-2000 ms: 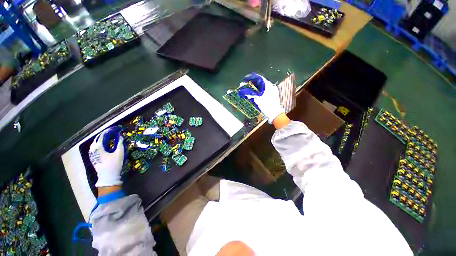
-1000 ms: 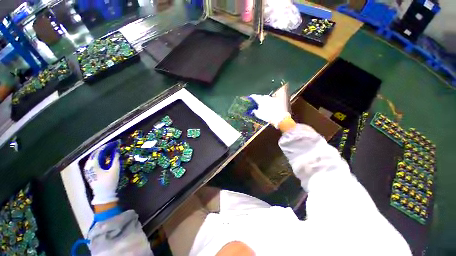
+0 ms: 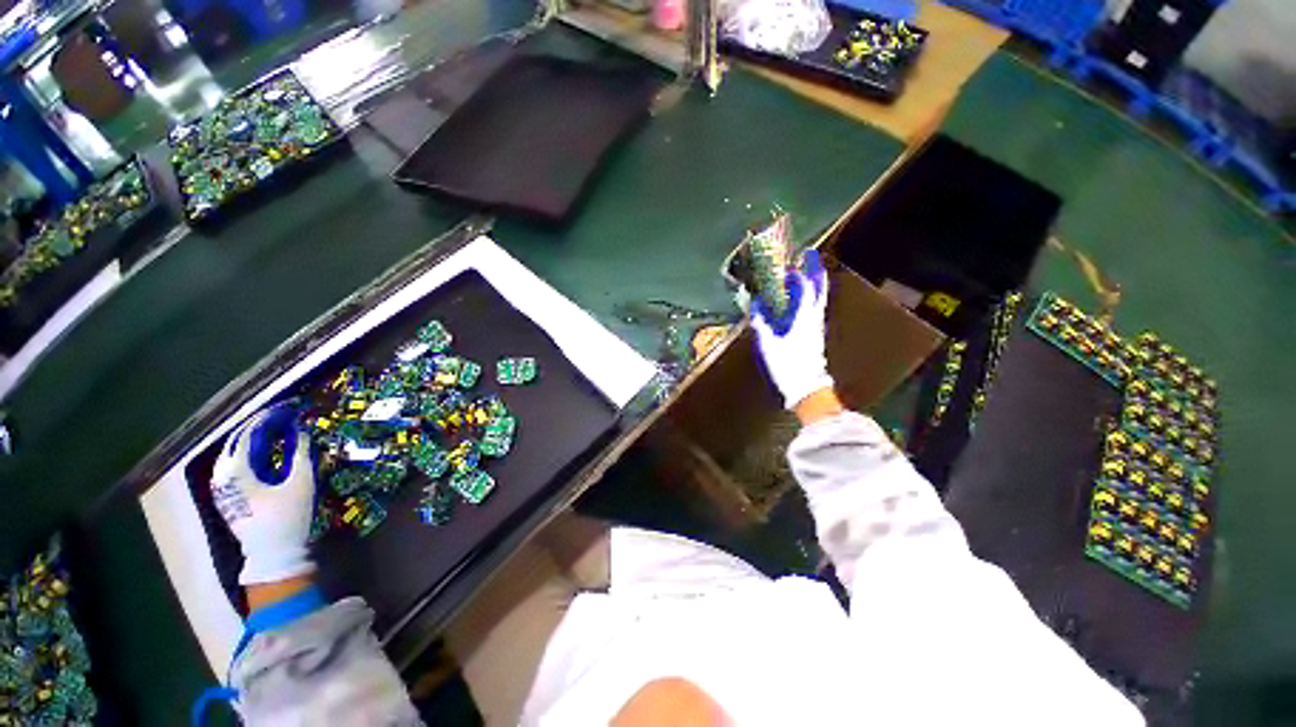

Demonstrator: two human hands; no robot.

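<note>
My left hand, in a white and blue glove, rests curled at the left of the black working tray. Yellow bits show between its fingers; I cannot tell whether it holds them. Loose green single boards lie in a pile beside it. My right hand is closed on a greenish circuit board panel, held tilted up at the bench edge. The panel is blurred, and the small bracket there cannot be told apart from it.
A flat black tray lies beyond the working tray. Full board trays stand at the far left. An open cardboard box is below the bench edge. Rows of panels lie low at the right. Small scraps lie left of my right hand.
My right hand has turned and brought the panel from flat over the bench to upright at the edge. My left hand stays at the tray's left side. The view has shifted slightly.
</note>
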